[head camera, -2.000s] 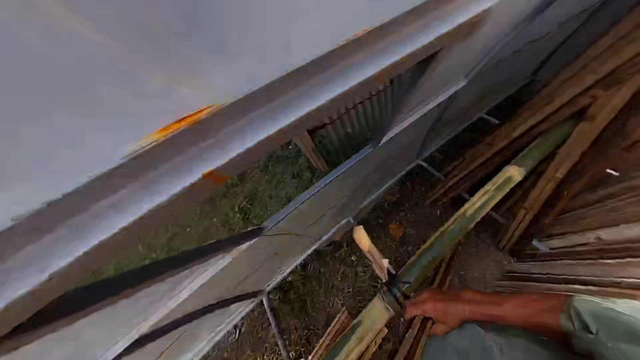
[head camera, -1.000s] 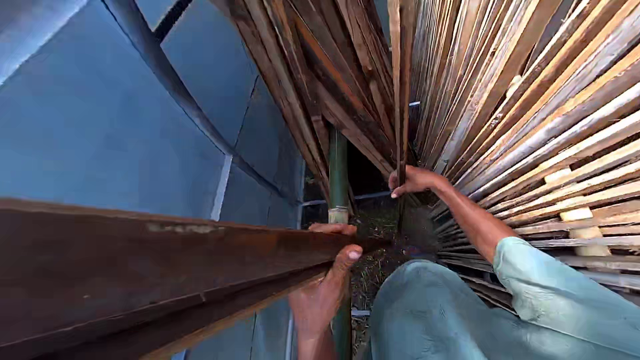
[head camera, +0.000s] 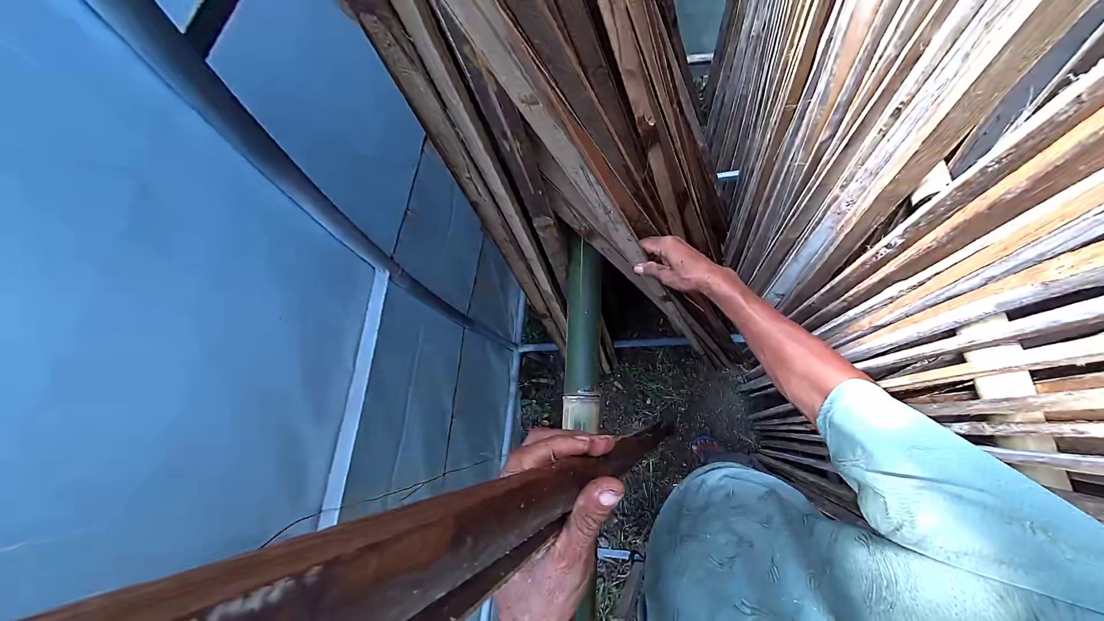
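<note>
My left hand (head camera: 565, 517) is closed around dark brown wooden boards (head camera: 371, 548) that run from the lower left toward the centre. Behind that hand stands a green bamboo pole (head camera: 584, 319) with a pale ring at its joint. My right hand (head camera: 681, 266) reaches up and its fingertips rest at the edge of a brown board (head camera: 595, 203) in a leaning bundle; whether they grip it I cannot tell. The thumb and index finger of this hand lie on the board's right side.
Blue sheeting (head camera: 172, 285) on a metal pipe frame (head camera: 345, 237) fills the left side. Many weathered wooden strips (head camera: 931, 250) fan out along the right. Low down run a thin metal bar (head camera: 655, 342) and ground with grass and dirt (head camera: 664, 379).
My left hand keeps its hold on the dark boards. A narrow upright board at my right hand one second ago no longer shows there; that hand is now at the leaning bundle. The view has turned strongly since two seconds ago.
</note>
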